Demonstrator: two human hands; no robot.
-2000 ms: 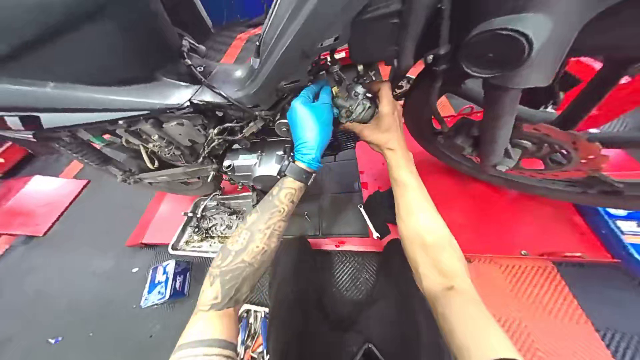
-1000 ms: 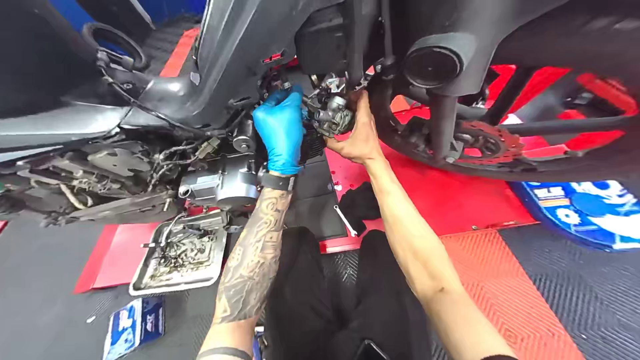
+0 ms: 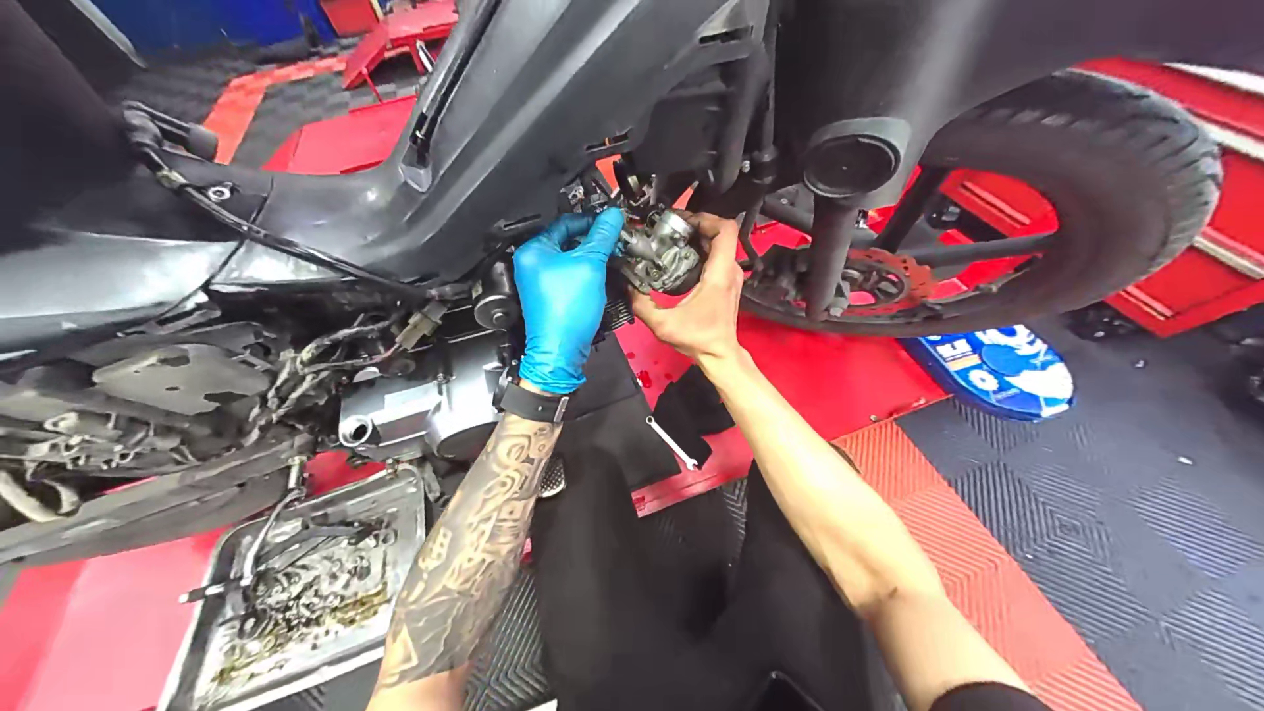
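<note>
My right hand (image 3: pixel 706 296), bare, holds a metal carburetor (image 3: pixel 660 252) from its right side and from below, under the dark body panel of a motorcycle (image 3: pixel 474 148). My left hand (image 3: pixel 565 296), in a blue glove, is at the carburetor's left side, thumb and fingertips pinched together by small parts there. What those fingertips grip is hidden. Below and left of the gloved hand is the silver engine cover (image 3: pixel 425 400). A combination wrench (image 3: pixel 672 443) lies on the dark mat under my hands.
A metal tray (image 3: pixel 403 509) with bolts and small parts stands at lower left. The front wheel (image 3: pixel 1076 212) with a red brake disc is at right. A blue and white mat (image 3: pixel 1007 373) lies beyond the red platform (image 3: pixel 839 390). A red cabinet (image 3: pixel 1195 247) stands far right.
Both hands stay at the carburetor, which is seen more openly now than two seconds ago. The view has swung and come closer.
</note>
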